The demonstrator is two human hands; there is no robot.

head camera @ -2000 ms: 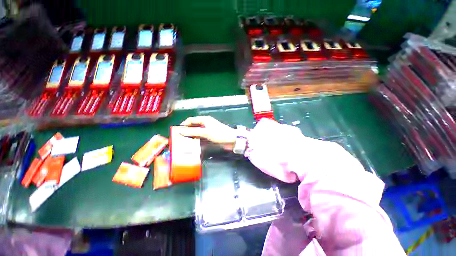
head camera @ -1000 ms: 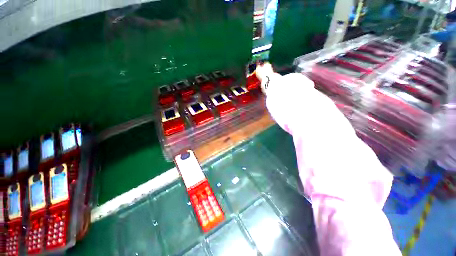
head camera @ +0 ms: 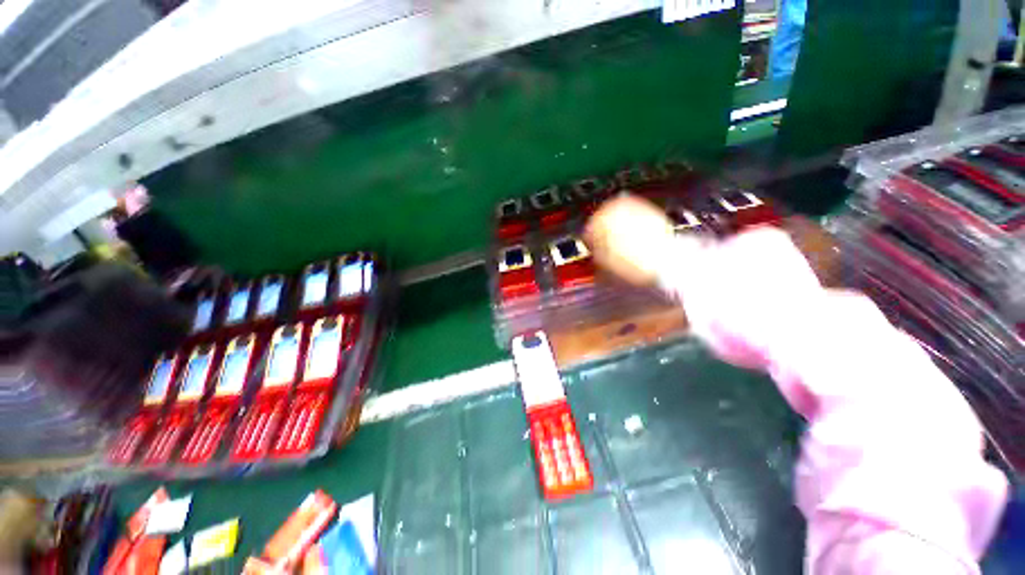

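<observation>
My right hand [head camera: 632,238], blurred, is over the stacked trays of closed red phones [head camera: 518,275] at the rear right; its fingers and anything in them cannot be made out. An open red flip phone [head camera: 553,452], with a light screen and red keypad, lies on an empty clear blister tray [head camera: 663,505] in front. A filled tray of open phones [head camera: 225,416] with lit screens is at left. Loose orange, white and yellow batteries [head camera: 214,541] lie on the green bench at lower left. My left hand is not in view.
Tall tray stacks [head camera: 955,253] stand at right. A brown board [head camera: 618,332] lies under the rear tray stack. A dark blurred stack [head camera: 101,337] is at far left. A green panel [head camera: 540,112] and a pale overhead shelf edge [head camera: 371,67] run behind.
My right hand has moved left from the right end of the rear trays to above their middle. The view has turned left, bringing the filled tray and loose batteries back in.
</observation>
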